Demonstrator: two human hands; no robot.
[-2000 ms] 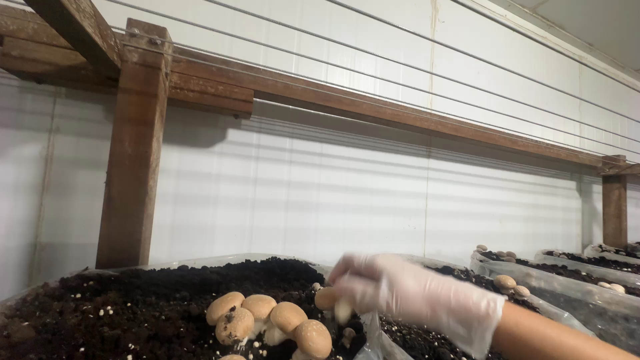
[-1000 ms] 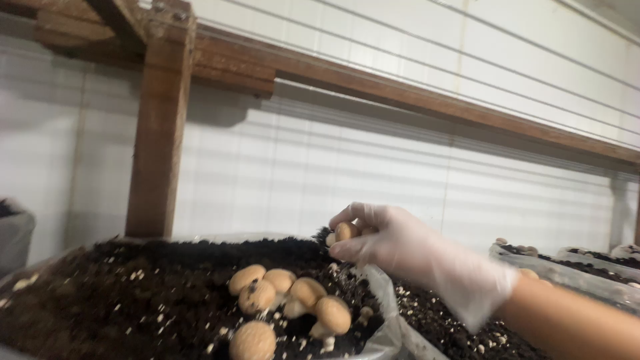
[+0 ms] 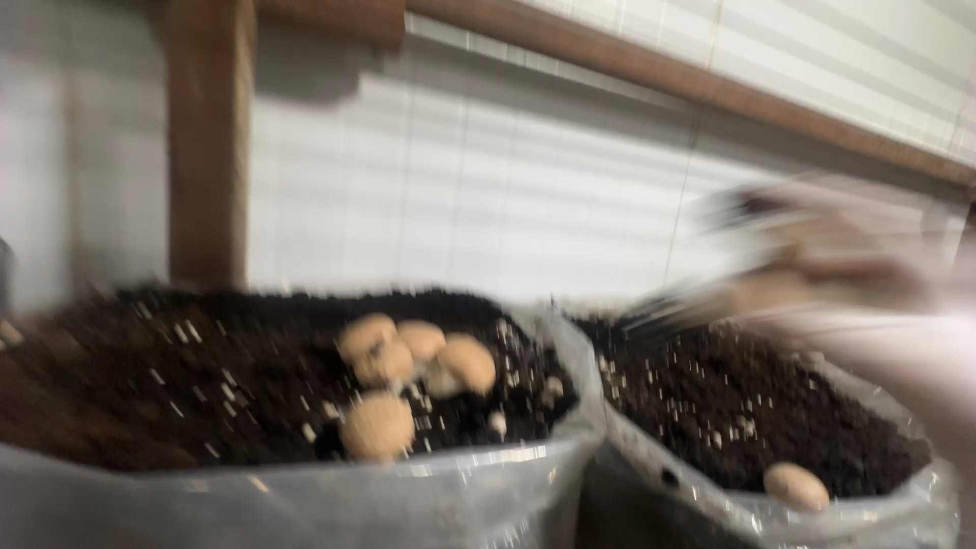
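My right hand (image 3: pixel 846 267), in a thin pale glove, is strongly blurred at the right, above the right-hand bag of dark growing soil (image 3: pixel 747 412). Brown mushrooms with dark soil on them (image 3: pixel 770 282) show between its fingers. To its left, a cluster of several tan-capped mushrooms (image 3: pixel 415 343) stands in the soil of the left plastic bag, with a round-capped mushroom (image 3: pixel 378 427) just in front. One more mushroom (image 3: pixel 796 486) sits at the front edge of the right bag. My left hand is out of view.
The clear plastic rim of the left bag (image 3: pixel 496 457) touches the right bag's plastic wall (image 3: pixel 656 465). Behind them stand a wooden post (image 3: pixel 207 152) and a sloping wooden rail (image 3: pixel 648 69), before a white panelled wall (image 3: pixel 473 183).
My right hand has moved away from the left bag's back right edge to the right, still holding mushrooms. The view has tilted down. The cluster is one mushroom smaller at its right.
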